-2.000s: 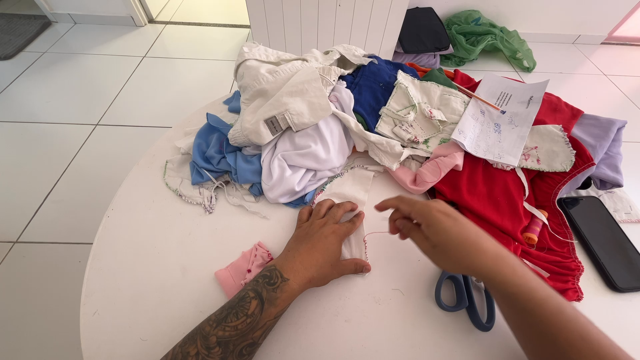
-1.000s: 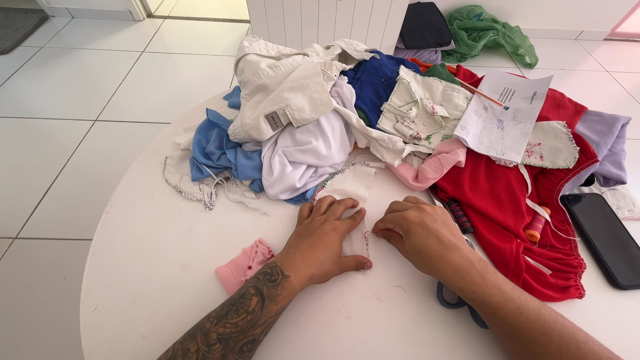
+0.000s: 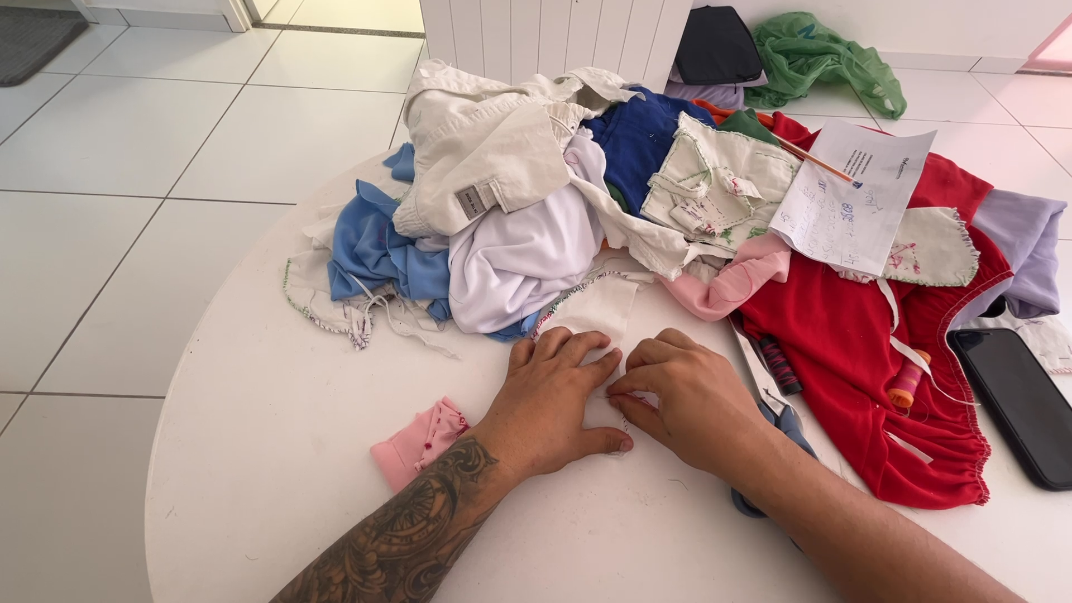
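My left hand (image 3: 557, 402) lies spread on a piece of white cloth (image 3: 599, 308), which has dark and coloured stitching along its edge. Thumb and index finger of my right hand (image 3: 682, 394) are pinched together at the cloth's right edge, beside the left fingertips; a small needle seems to be between them, though it is hardly visible. Reddish stitches show near the pinch. A folded pink cloth (image 3: 419, 440) lies left of my left wrist. Scissors with blue handles (image 3: 787, 423) are partly hidden under my right forearm, next to a dark red thread spool (image 3: 780, 365).
A heap of garments, among them a beige one (image 3: 494, 159) and a red one (image 3: 863, 394), covers the far side of the round white table (image 3: 251, 402). A paper with writing (image 3: 854, 197), a pencil (image 3: 816, 161), an orange-ended spool (image 3: 909, 378) and a phone (image 3: 1017, 402) lie at right.
Two seconds ago my right hand was raised to the right of the cloth with a thread stretched from it; it has come in to the cloth's edge. My left hand has stayed in place.
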